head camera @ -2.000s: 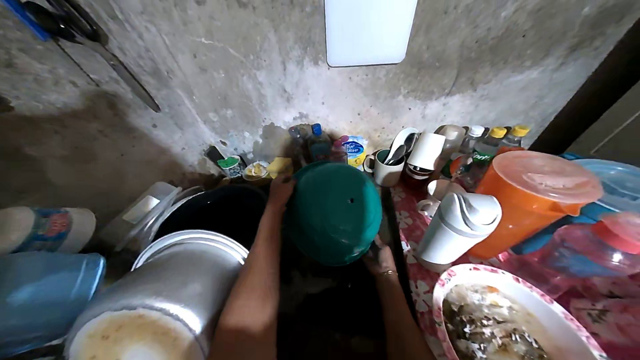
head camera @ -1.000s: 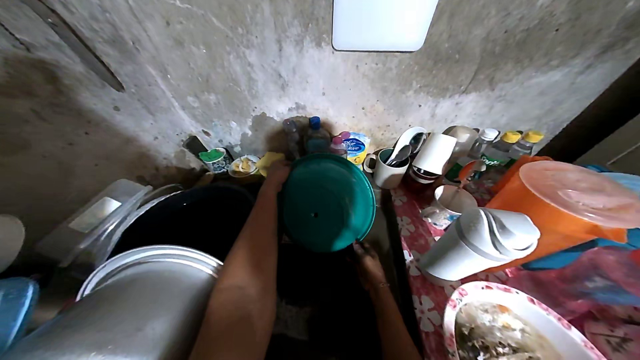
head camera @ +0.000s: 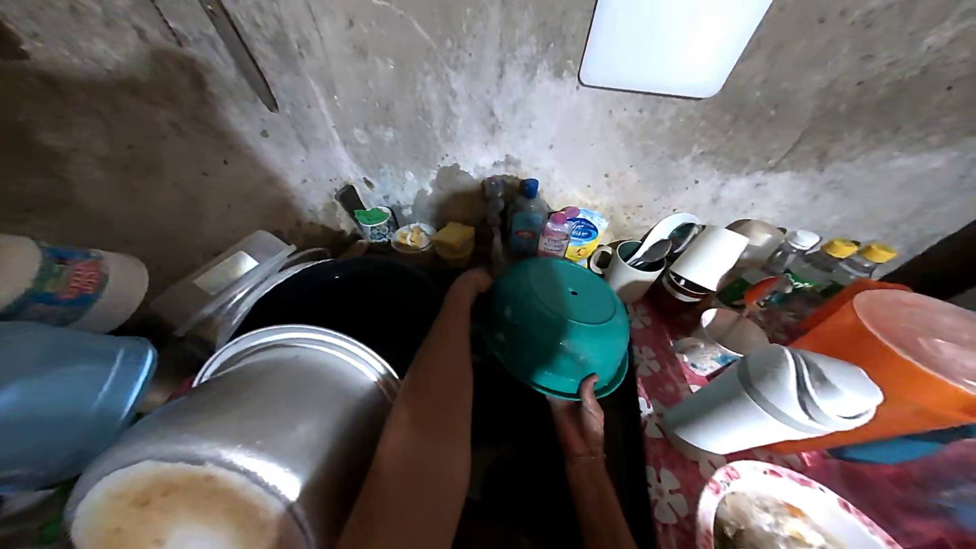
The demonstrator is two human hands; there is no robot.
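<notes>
A green plastic basin, its underside turned up toward me, is tilted over the dark area in the middle. My right hand grips its near rim, with the thumb on the outer wall. My left hand is at the basin's far left side; its fingers are mostly hidden, so its hold cannot be told. Behind the basin stand a blue-capped bottle, a small pink bottle and a yellow and blue packet. A yellow sponge lies just beyond my left hand.
At the left are a large aluminium pot, a black tub and a blue plastic container. A flowered cloth at the right bears a mug with spoons, a white pitcher, an orange pitcher and a food bowl.
The basin has tilted, and its outer underside and near rim now show more. My right thumb now lies against its outer wall. The view has shifted slightly.
</notes>
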